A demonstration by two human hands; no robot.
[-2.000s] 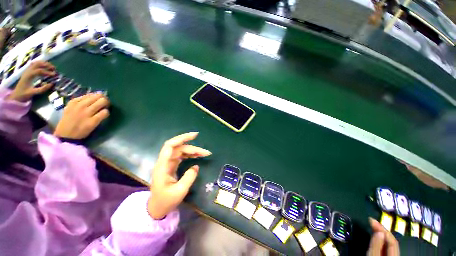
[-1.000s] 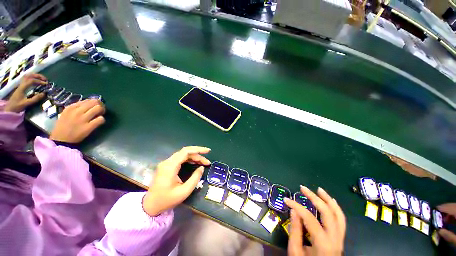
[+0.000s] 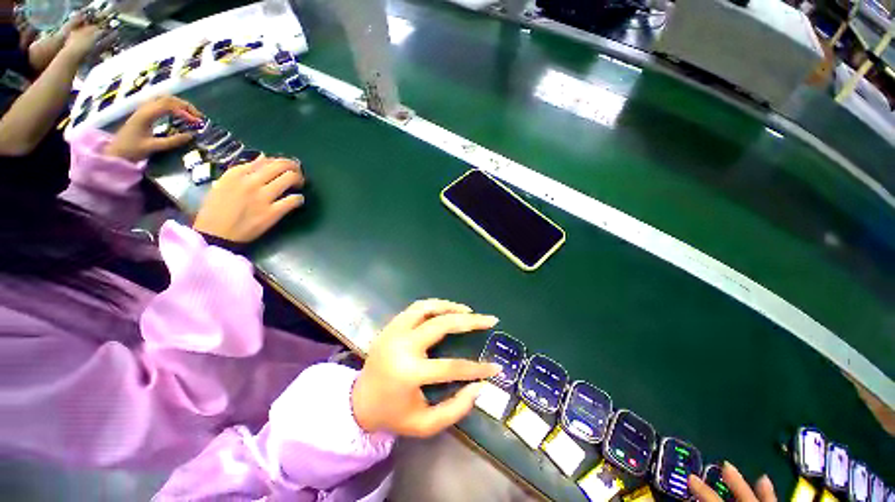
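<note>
A slanting row of smartwatch display modules (image 3: 587,412) lies near the bench's front edge, their dark rounded screens lit with menu rows. Flat white pouch batteries (image 3: 563,451) with yellow edges lie below them. My left hand (image 3: 417,368) is at the row's left end, fingers apart, one fingertip on the leftmost module (image 3: 502,355) and covering part of its battery. My right hand (image 3: 734,487) is cut off by the bottom edge. Its spread fingers are over the modules at the row's right end and partly hide the last one. Neither hand grips anything.
A smartphone (image 3: 503,220) lies behind the row. Modules with white screens (image 3: 836,465) stand at the lower right. At the left, a neighbour's hands (image 3: 250,199) work on modules beside a white tray (image 3: 162,44). A pale metal strip (image 3: 628,227) crosses the bench.
The view has shifted, moving the scene. My left fingertip has come onto the leftmost module. My right hand moved in from the right over the row and is now at its right end.
</note>
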